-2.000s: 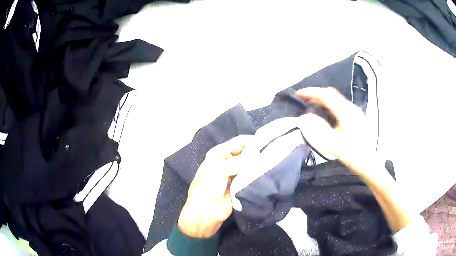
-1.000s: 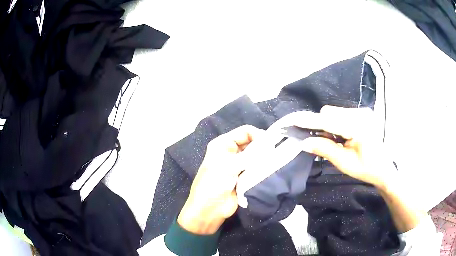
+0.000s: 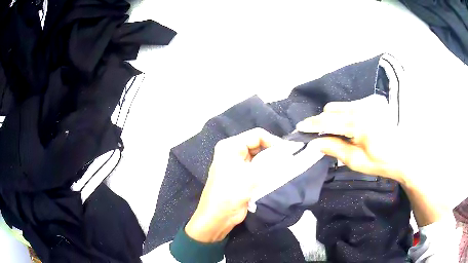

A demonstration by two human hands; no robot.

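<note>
Dark speckled trousers (image 3: 226,128) lie across the white table in front of me. Their white waistband lining (image 3: 287,169) is stretched between my hands, with smooth dark pocket cloth (image 3: 292,200) hanging below it. My left hand (image 3: 226,180) grips the lining on its left side. My right hand (image 3: 354,138) holds dark thread snips (image 3: 313,136) between thumb and fingers, their tips at the upper edge of the lining. Whether the right fingers also pinch cloth is hard to tell. Another part of the lining (image 3: 392,82) curves at the upper right.
A pile of black trousers (image 3: 56,138) with white lining strips covers the left side. The white table (image 3: 231,46) has a curved far edge. Dark cloth (image 3: 441,25) lies beyond it at the upper right. A bit of pink patterned cloth (image 3: 462,218) shows at the right edge.
My right hand first moved down from the dark cloth and brought the snips into view at the lining. The snips now look more closed than one second ago. My left hand keeps its grip.
</note>
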